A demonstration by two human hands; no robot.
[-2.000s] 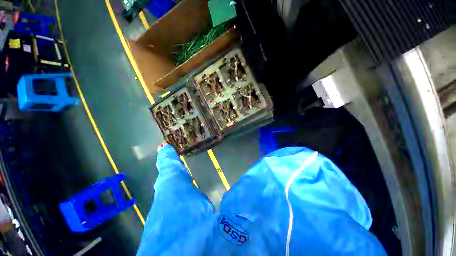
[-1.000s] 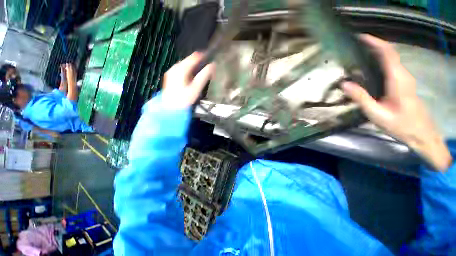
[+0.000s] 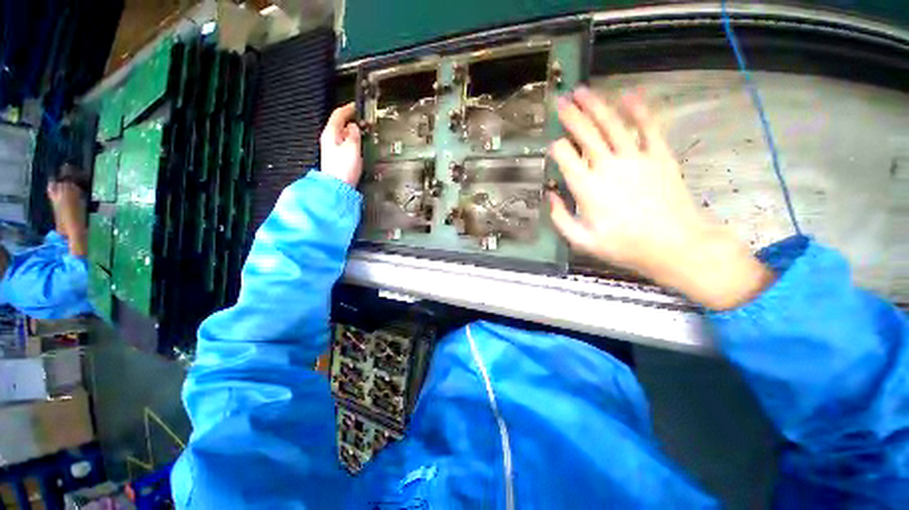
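A wave solder pallet [image 3: 447, 149] with four cut-outs and small dark clips lies on the conveyor in front of me. The metallic bed shows through its openings and no boards are in it. My left hand [image 3: 344, 146] is at the pallet's left edge, fingers curled over the rim, partly hidden by the frame. My right hand [image 3: 638, 189] is spread over the pallet's right edge, with fingertips at the frame and palm down. It encloses nothing that I can see.
Silver conveyor rail [image 3: 638, 307] along the near side. Ribbed black tray [image 3: 289, 129] at the conveyor's left end. Stacked green board panels [image 3: 140, 209] further left, with another person's arm [image 3: 65, 234] beside them. Empty-pallet stack [image 3: 374, 374] below the rail. Blue cord [image 3: 762, 110] crosses the bed.
The pallet, tilted and blurred in my hands a second ago, now lies flat on the conveyor. My right hand has opened and moved left. Earlier still, I faced the pallet stack and cardboard box.
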